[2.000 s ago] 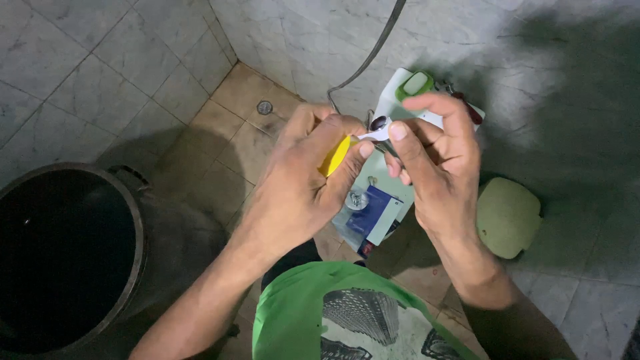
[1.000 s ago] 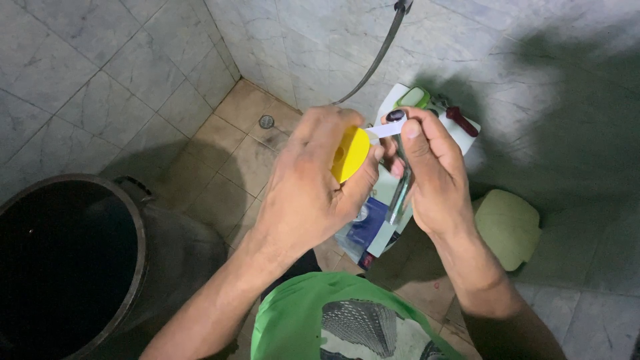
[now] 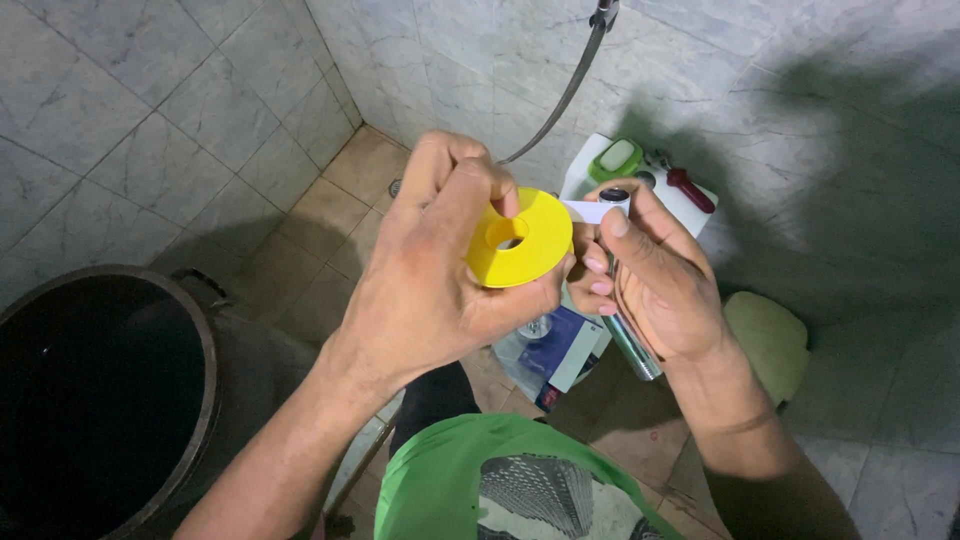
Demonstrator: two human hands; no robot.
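My left hand (image 3: 442, 255) holds a yellow plastic spool (image 3: 544, 251) by its rim and hub, its round face turned up toward me. A strip of white thread seal tape (image 3: 586, 211) runs from the spool to the upper end of a chrome metal pipe (image 3: 634, 349). That pipe lies across my right hand (image 3: 660, 277), whose thumb presses the tape against the pipe's end while the fingers curl round the tube. The pipe's lower, threaded end points down, below the palm.
Behind my hands, a white surface (image 3: 701, 221) bears a green soap dish (image 3: 615, 159) and a red-handled tool (image 3: 690, 190). A blue and white box (image 3: 562, 345) lies below. A large dark bin (image 3: 206, 360) stands left, a pale green container (image 3: 765, 345) right. A grey hose (image 3: 574, 86) hangs from the wall.
The spool's face has turned into fuller view in my left hand. More of the chrome pipe shows below my right hand than two seconds ago.
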